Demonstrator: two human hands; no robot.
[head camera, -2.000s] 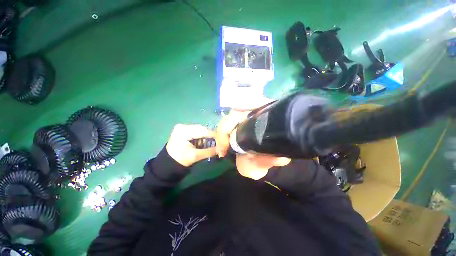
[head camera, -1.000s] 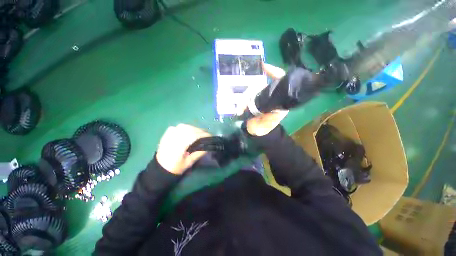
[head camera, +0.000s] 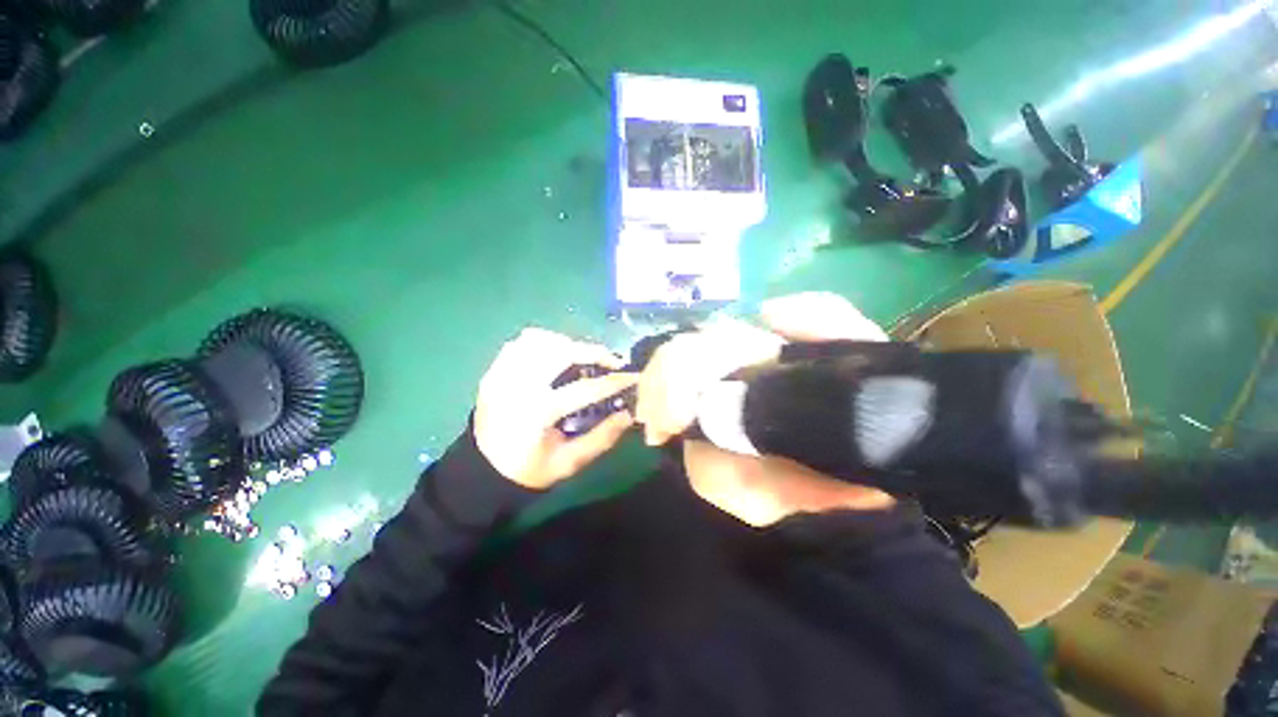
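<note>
My left hand (head camera: 540, 406) holds a small black ribbed part (head camera: 592, 398) in front of my chest, mostly covered by the fingers. My right hand (head camera: 764, 483) grips the electric screwdriver (head camera: 897, 420), a thick black cylinder with a silver-white label, lying nearly level and pointing left at the black part. The fingertips of both hands meet at the part. The driver tip and the contact point are hidden by my right fingers.
The blue-and-white screw feeder (head camera: 687, 196) stands ahead. Ribbed fan heads (head camera: 280, 385) and scattered screws (head camera: 238, 511) lie left. Black base parts (head camera: 918, 126) lie beyond right, near a blue stool (head camera: 1086, 221). An open carton (head camera: 1058, 574) and a closed carton (head camera: 1156, 630) are at right.
The screwdriver has come back from near the feeder to the part in my left hand and swung level. Both hands are now together, and the black part is turned more behind the fingers.
</note>
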